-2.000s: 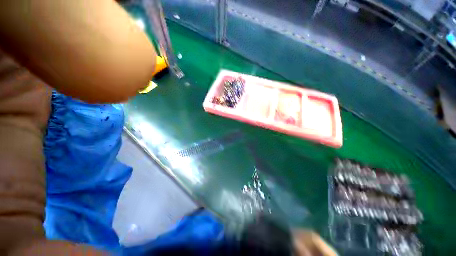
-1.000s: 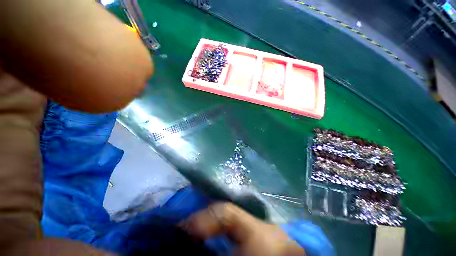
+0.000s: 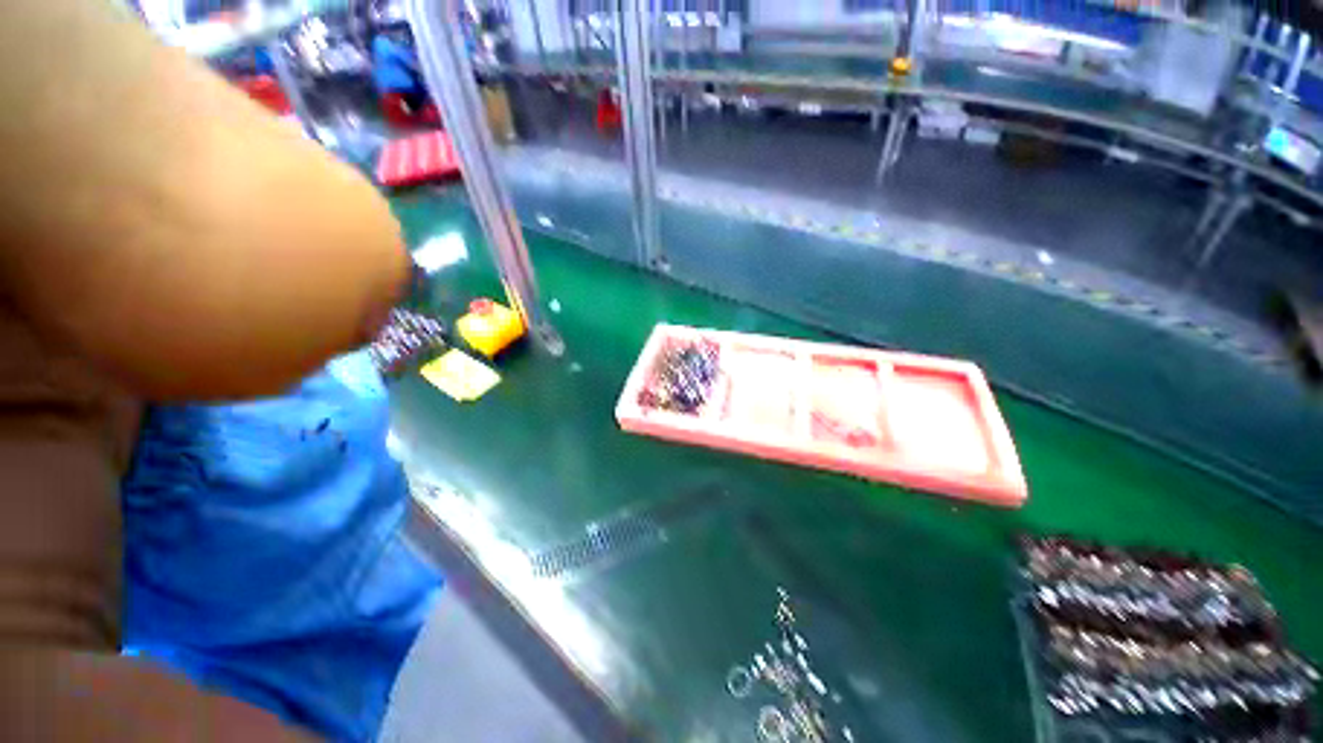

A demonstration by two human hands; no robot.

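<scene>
My left hand is very close to the camera and blurred, filling the left side. Its fingertips are cut off or unclear, so I cannot tell if it holds anything. My right hand is out of the picture. A loose cluster of small silver ring-ended flex circuits lies on the green mat at bottom centre. A blister tray heaped with rows of flex circuits is at lower right, cut off by the edge. A clear strip with rows of tiny dark marks lies flat left of the cluster.
A pink four-bay tray lies mid-mat, a dark pile in its left bay. A yellow note and yellow item lie by a metal post. A blue sleeve covers the lower left. Benches stand behind.
The view has tilted up, so the trays sit lower and the background shows. The hand seen at the bottom has left the picture. The large hand stays close at left.
</scene>
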